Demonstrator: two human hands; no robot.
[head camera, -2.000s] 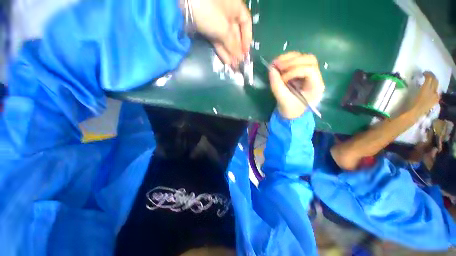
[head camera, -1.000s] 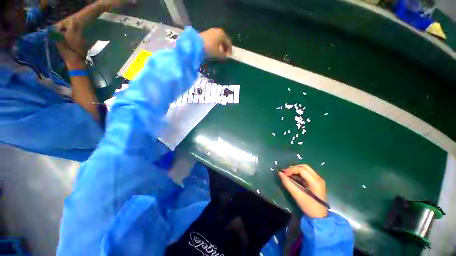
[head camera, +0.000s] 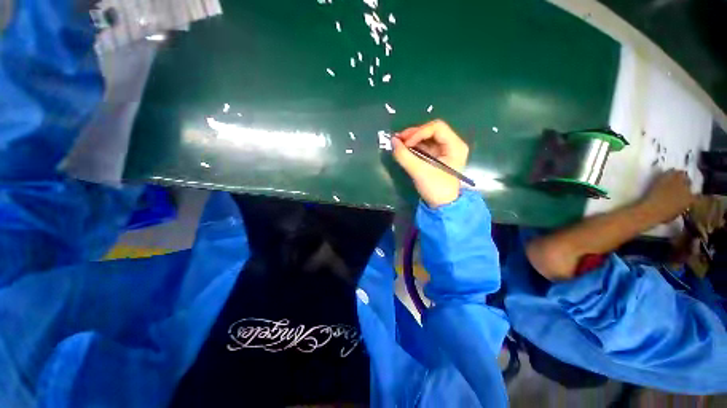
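Note:
My right hand (head camera: 430, 155) is on the green mat (head camera: 263, 56), its fingers closed around a thin, dark, pen-like tool (head camera: 442, 168), possibly tweezers. Its fingertips are at a small white piece (head camera: 385, 140). I cannot tell whether the tool grips it. More small white pieces (head camera: 375, 28) lie scattered further up the mat. My left sleeve (head camera: 48, 88) fills the upper left, but the hand itself does not show.
A wire spool (head camera: 594, 163) with green rims stands right of my hand. White strips (head camera: 151, 17) lie on a pale sheet (head camera: 119, 119) at the upper left. Another person's forearm (head camera: 606, 231) rests at the right by a white surface (head camera: 654, 119) with dark bits.
The view has swung right since one second ago. My left hand, earlier over the parts at the upper left, has left the picture. My right hand still holds the tool.

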